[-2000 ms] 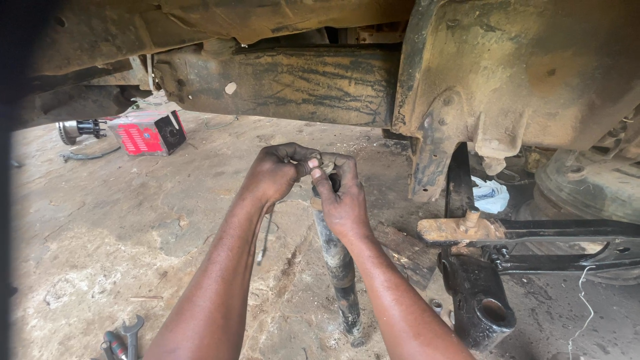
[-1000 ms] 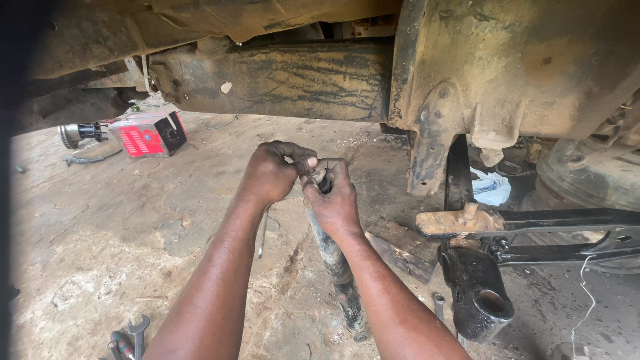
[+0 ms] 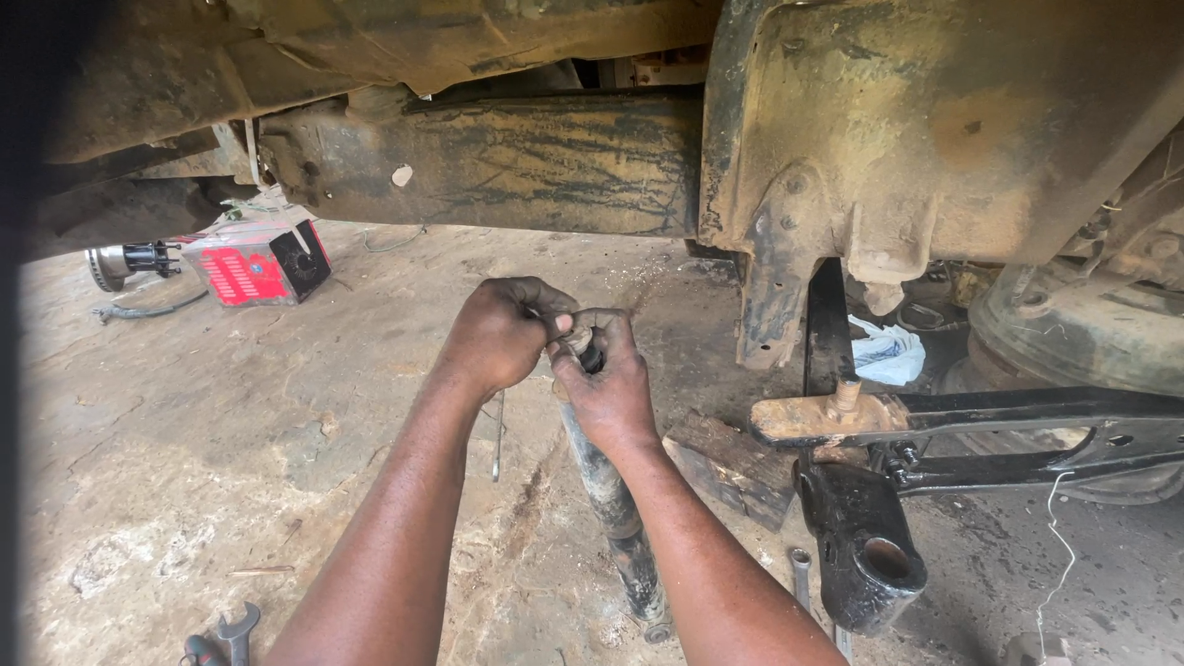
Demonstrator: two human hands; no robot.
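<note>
A worn shock absorber [image 3: 599,481] stands tilted over the ground, its lower end near the bottom centre. At its top, my right hand [image 3: 606,384] curls round a small dirty washer or bushing [image 3: 580,339], with a black rubber piece [image 3: 592,359] showing between thumb and fingers. My left hand [image 3: 509,338] meets it from the left, thumb and fingertips pinching at the same small part. The fingers hide most of the shock absorber's top end, so I cannot tell exactly how the parts sit.
Rusty vehicle frame [image 3: 518,166] crosses overhead. A black control arm [image 3: 1017,407] with a cylindrical end is at right, beside a wooden block [image 3: 731,467]. A red machine [image 3: 259,264] and a brake disc hub [image 3: 116,266] lie back left. Wrenches [image 3: 240,634] lie on the ground.
Both hands stay together at the top of the shock absorber, with small shifts of the fingers. More of the small part and the black rubber piece shows between them now.
</note>
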